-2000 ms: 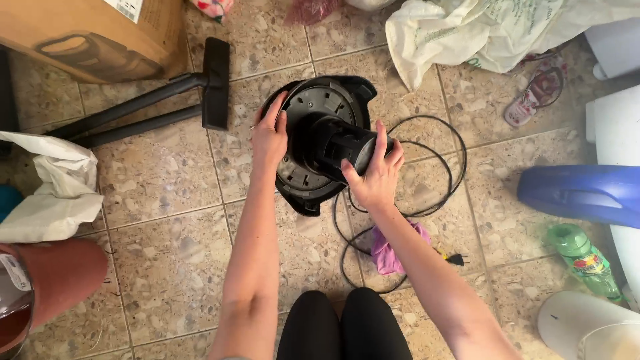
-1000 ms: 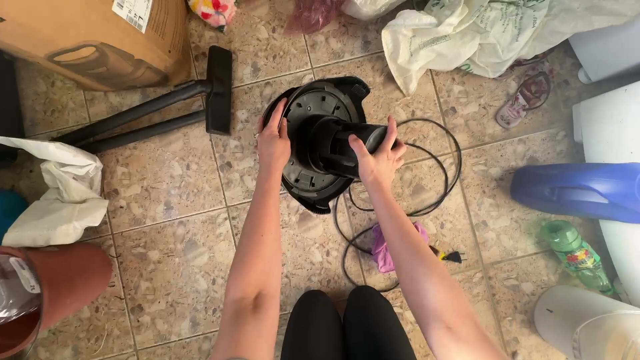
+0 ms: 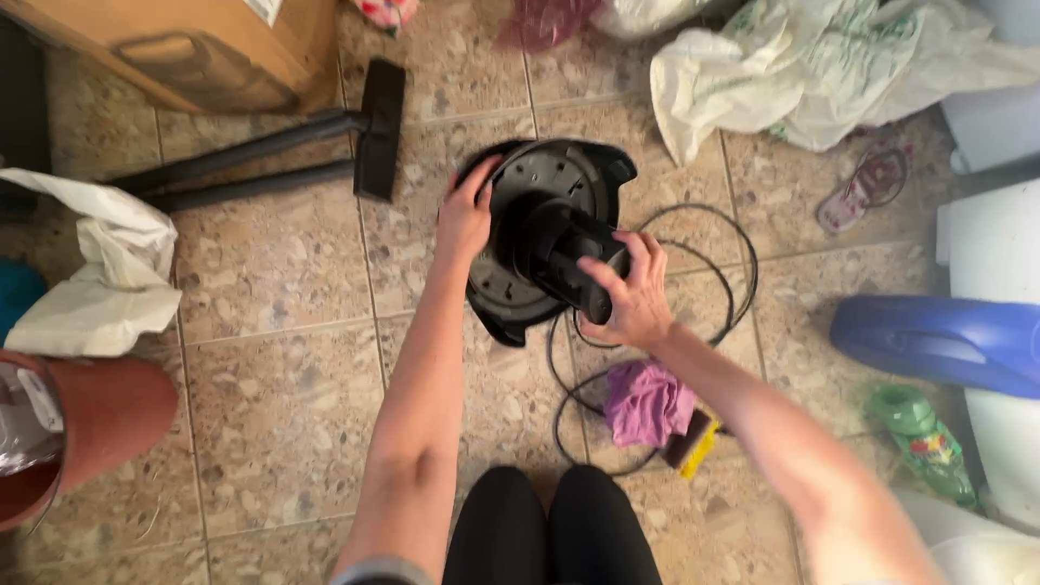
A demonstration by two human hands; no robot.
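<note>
A round black plastic unit, probably a vacuum cleaner's motor head (image 3: 508, 280), is held off to the centre of the view with its underside facing me. A black cylindrical cage (image 3: 561, 248) sticks out from its middle, leaning to the lower right. My left hand (image 3: 465, 219) grips the unit's left rim, fingers over the edge. My right hand (image 3: 638, 296) is closed around the outer end of the cage, its palm hidden. Behind my right hand and forearm, a black power cord (image 3: 754, 268) loops over the floor. A crumpled purple cloth (image 3: 646, 404) and a brown and yellow sponge (image 3: 691, 443) lie below.
At the left are a black floor nozzle (image 3: 379, 130) with tubes, a cardboard box (image 3: 203, 49), a white bag (image 3: 106, 260) and a reddish bucket (image 3: 114, 414). On the right are plastic bags (image 3: 796, 73), a sandal (image 3: 861, 191), a blue jug (image 3: 934, 337) and a green bottle (image 3: 918, 439).
The cage now points more toward the lower right, and my right hand has moved lower with it. The sponge beside the cloth shows more than before. My left hand stays at the rim.
</note>
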